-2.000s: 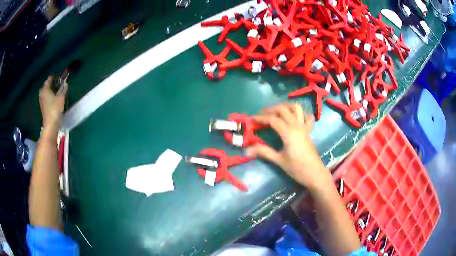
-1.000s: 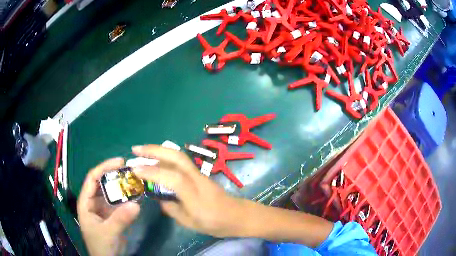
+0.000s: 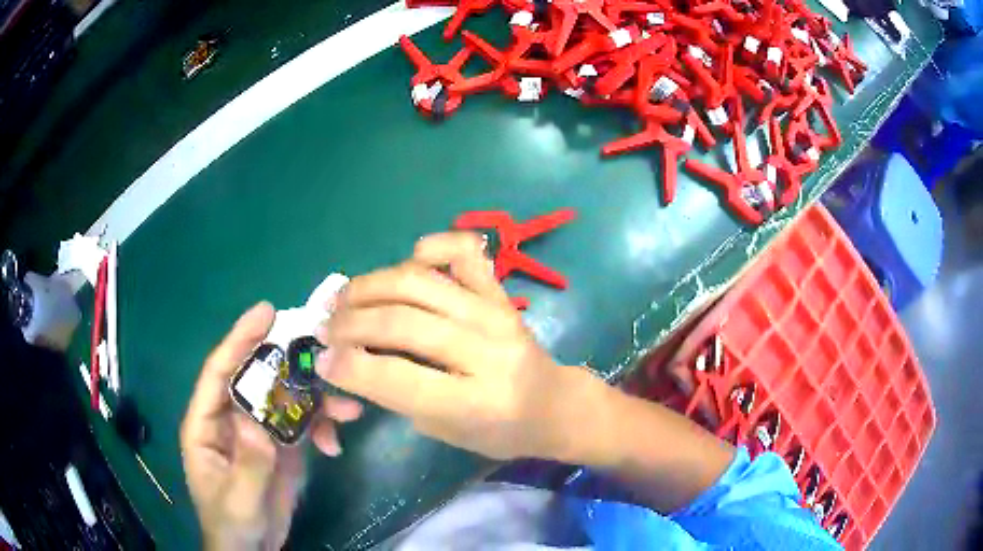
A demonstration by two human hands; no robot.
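My left hand (image 3: 243, 452) holds an open small device unit (image 3: 270, 398), a dark rounded frame with a white patch and gold-brown parts inside. My right hand (image 3: 431, 344) pinches a small dark round-edged piece (image 3: 305, 361) with a green spot, held at the unit's upper right edge. The right fingers partly hide this piece. A red spring clamp (image 3: 523, 245) lies on the green bench behind my right hand. Only a red bit of a second clamp shows beside it; the rest is hidden. White paper (image 3: 329, 291) shows behind my fingers.
Many red clamps (image 3: 647, 81) with white labels are heaped at the back right. A red partitioned tray (image 3: 830, 355) stands right of the bench edge, with units along its near side. A blue stool (image 3: 911, 221) is beyond it. Thin sticks (image 3: 102, 323) and a whitish bottle (image 3: 52, 310) are at left.
My left hand has come from the far left with the unit. My right hand has left the clamps and come to the unit. The dark piece now shows more clearly, with its green spot.
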